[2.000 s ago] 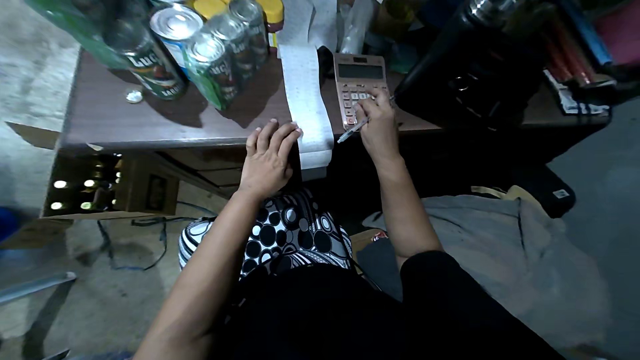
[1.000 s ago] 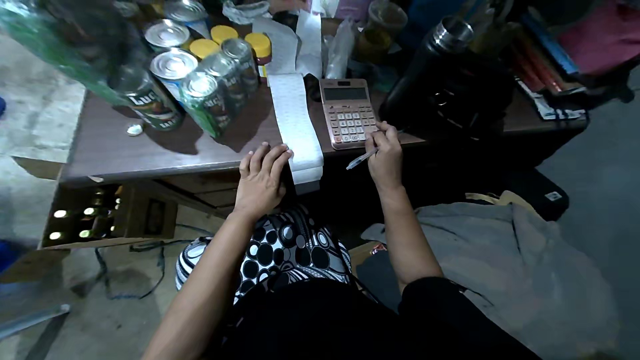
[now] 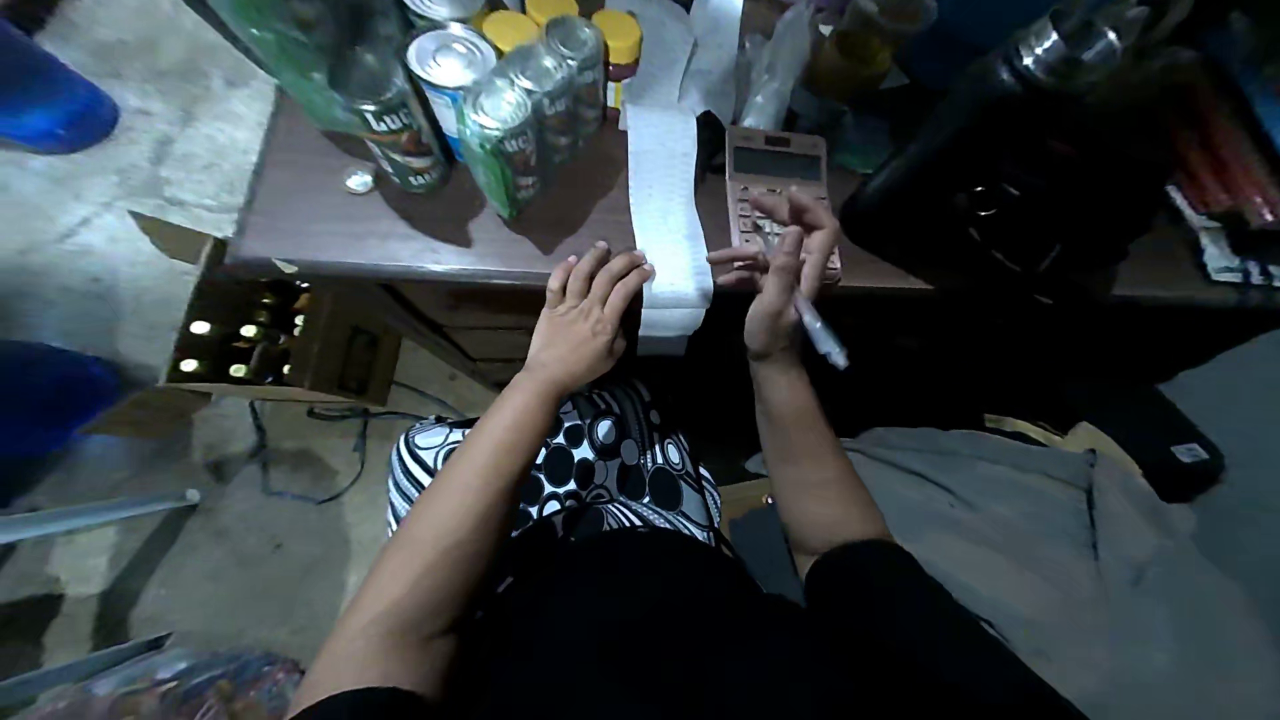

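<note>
A long white paper strip (image 3: pixel 668 210) lies on the brown table (image 3: pixel 340 225), its lower end curling over the front edge. My left hand (image 3: pixel 585 320) rests at the table edge, fingers spread, fingertips touching the strip's left side. To the strip's right lies a pink calculator (image 3: pixel 777 165) with a dark display. My right hand (image 3: pixel 785 280) is over the calculator's lower part, palm partly turned up, with a pen (image 3: pixel 822 335) held in it, the pen's light end pointing down and right. Whether a finger touches the keys cannot be told.
Cans (image 3: pixel 500 140) and yellow-lidded jars (image 3: pixel 617 38) stand at the back left, near a bottle cap (image 3: pixel 359 180). A black flask (image 3: pixel 1000 170) stands at the right. Below left is a cardboard box (image 3: pixel 350 350) of bottles; cables (image 3: pixel 310 495) lie on the floor. Grey cloth (image 3: pixel 1000 520) is at right.
My right hand has turned from palm down to partly palm up, and the pen now points down to the right instead of down to the left. My left hand stays by the strip.
</note>
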